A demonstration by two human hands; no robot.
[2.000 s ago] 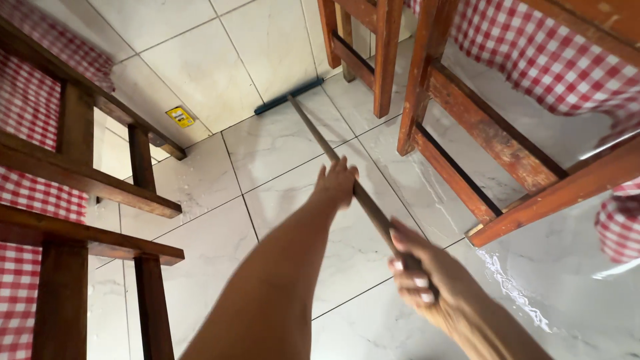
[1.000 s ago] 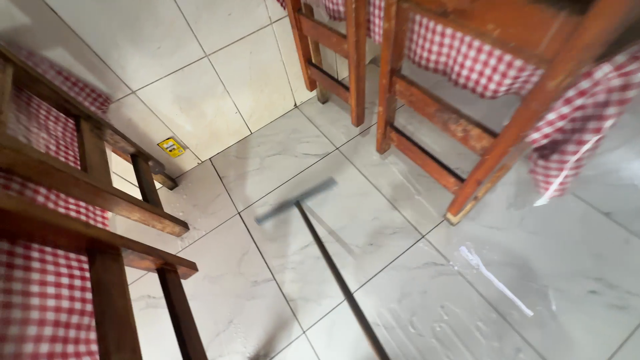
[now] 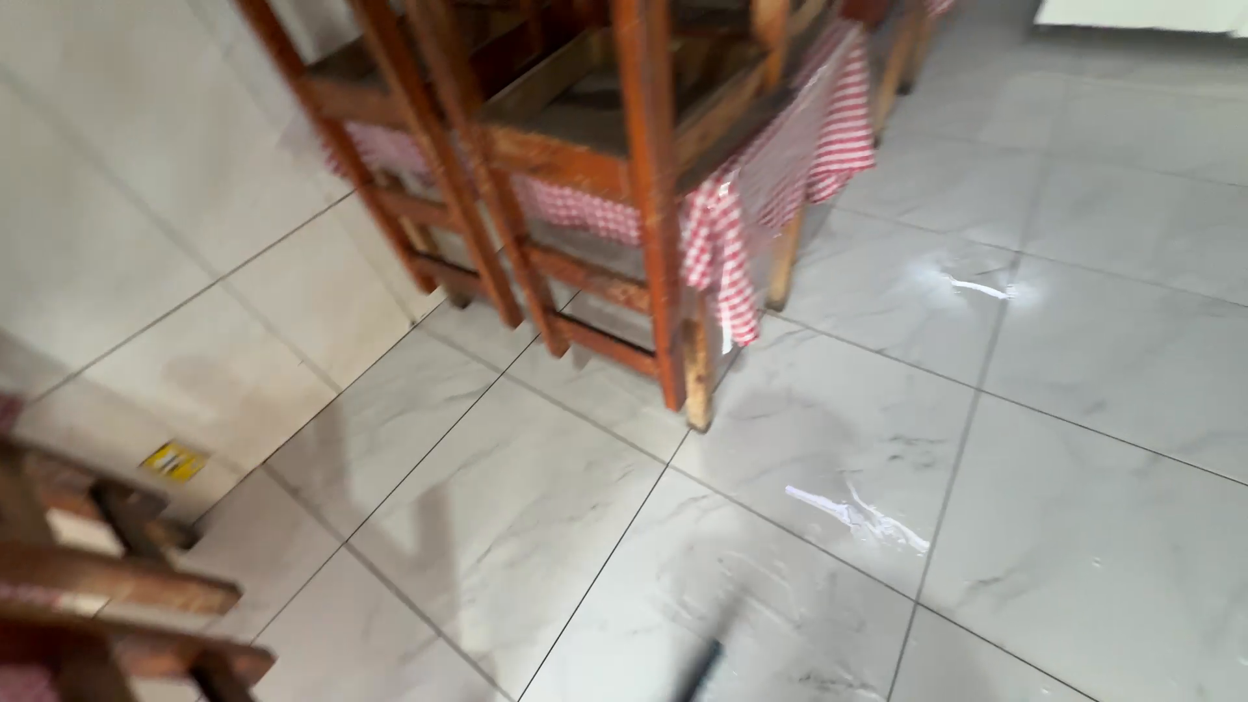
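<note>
Neither my left hand nor my right hand shows in the head view. At the bottom edge, a dark, blurred piece of the floor squeegee (image 3: 700, 671) reaches into view over the tiled floor (image 3: 487, 497); the rest of it is cut off, so what holds it is hidden. The floor around it looks wet, with streaks beside the tool and bright reflections further right.
Wooden chairs (image 3: 575, 278) stand at the upper middle, by a table with a red-and-white checked tablecloth (image 3: 726, 253). More wooden furniture (image 3: 117, 585) is at the lower left. A tiled wall (image 3: 195, 234) with a yellow sticker (image 3: 175, 460) borders the floor on the left.
Both hands were on the squeegee's handle two seconds ago and are now out of view. The squeegee has come away from the wall's foot. The view has swung to the right.
</note>
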